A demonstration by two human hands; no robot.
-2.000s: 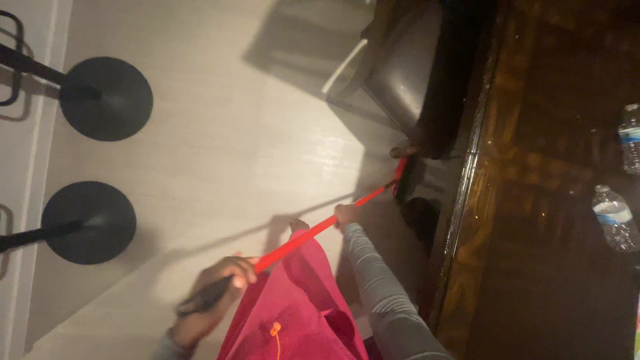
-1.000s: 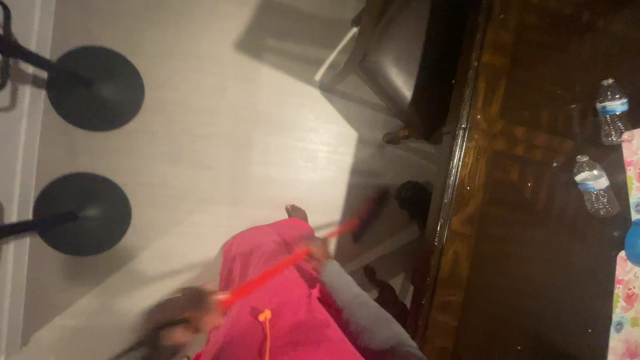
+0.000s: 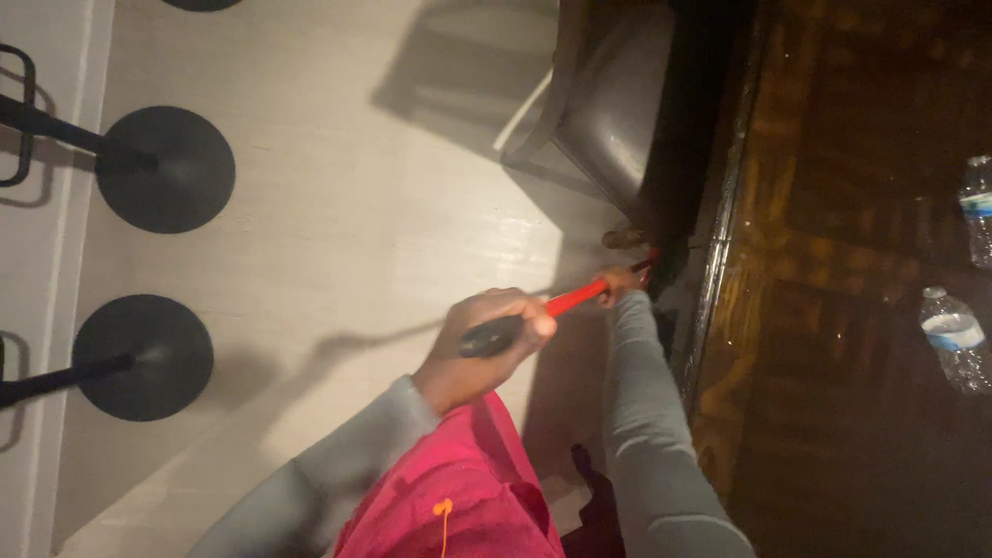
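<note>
A long red handle with a black grip end slants from the middle of the head view up to the right. My left hand is closed around its black end. Farther along the red shaft, my right hand grips it low, close to the dark table's edge. Past that hand the tool's far end is partly seen as a dark and red piece in the shadow beneath the table; its kind cannot be told.
A dark wooden table fills the right, with two plastic water bottles on it. A chair with a dark padded seat stands ahead. Stools with round black bases line the left wall. Light flooring lies between.
My left hand, with the black end of the handle, has moved from the lower left to the middle. My right hand has reached forward and right, toward the table's underside.
</note>
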